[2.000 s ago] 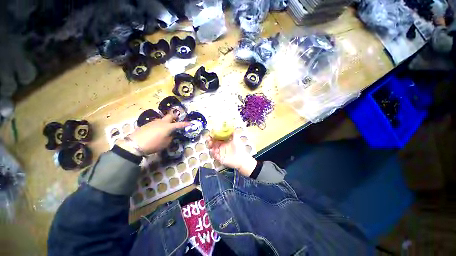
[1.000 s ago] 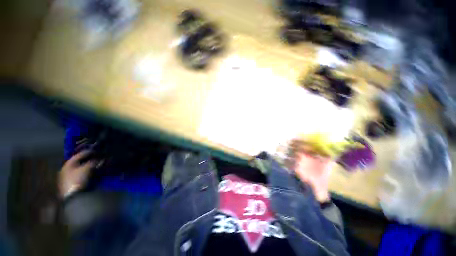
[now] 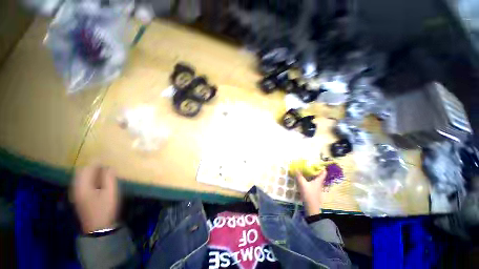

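The white perforated tray (image 3: pixel 278 184) lies on the bench, mostly washed out by glare, with round holes showing at its right end. My right hand (image 3: pixel 311 190) holds the yellow squeeze bottle (image 3: pixel 309 168) over the tray's right end. A purple pile of small parts (image 3: pixel 334 174) lies just right of the bottle. My left hand (image 3: pixel 96 195) is at the bench's front edge on the left, away from the tray. It is blurred and I cannot tell if it holds anything. Three black housings (image 3: pixel 189 106) stand together behind the tray's left part.
More black housings (image 3: pixel 290 120) stand behind the tray and at the back. A clear plastic bag (image 3: pixel 383 184) lies right, stacked trays (image 3: pixel 428 113) back right. Bagged parts (image 3: pixel 89 47) and scrap film (image 3: pixel 144 128) lie left. A blue bin (image 3: pixel 386 241) is below the edge.
My left hand left the housings on the tray, was low beside a blue bin, and is now up at the bench edge. My right hand still holds the bottle. The view has swung left.
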